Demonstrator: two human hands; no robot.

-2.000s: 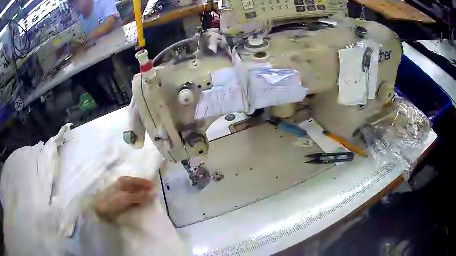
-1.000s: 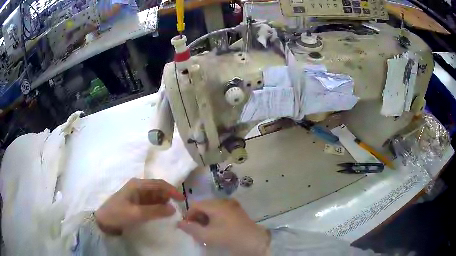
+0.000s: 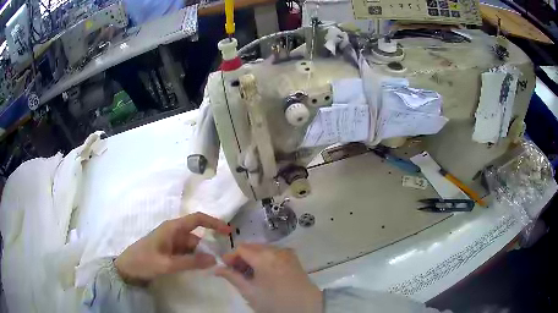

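Note:
White cloth, likely a garment [image 3: 131, 195], lies over the left of the table and down towards me. My left hand [image 3: 174, 247] is bare and pinches the cloth's edge between thumb and fingers. My right hand [image 3: 272, 275] is bare and pinches the same edge from the right; the fingertips of both hands nearly meet. The pinched bit of cloth is small and partly hidden by the fingers. The sewing machine's presser foot and needle area [image 3: 275, 214] is just above and right of my hands, apart from the cloth edge they hold.
The machine head [image 3: 245, 134] has paper notes [image 3: 379, 116] tied to its arm. Black thread snips [image 3: 445, 205], an orange pencil [image 3: 463, 188], a blue-handled tool [image 3: 401, 161] and a crinkled clear bag [image 3: 520, 177] lie right. A person in light blue [image 3: 147, 7] is at the far table.
My right hand has come in from the right and joined my left hand at the cloth edge. The view has shifted, so the machine appears further right. My left hand's fingers have changed their pinch.

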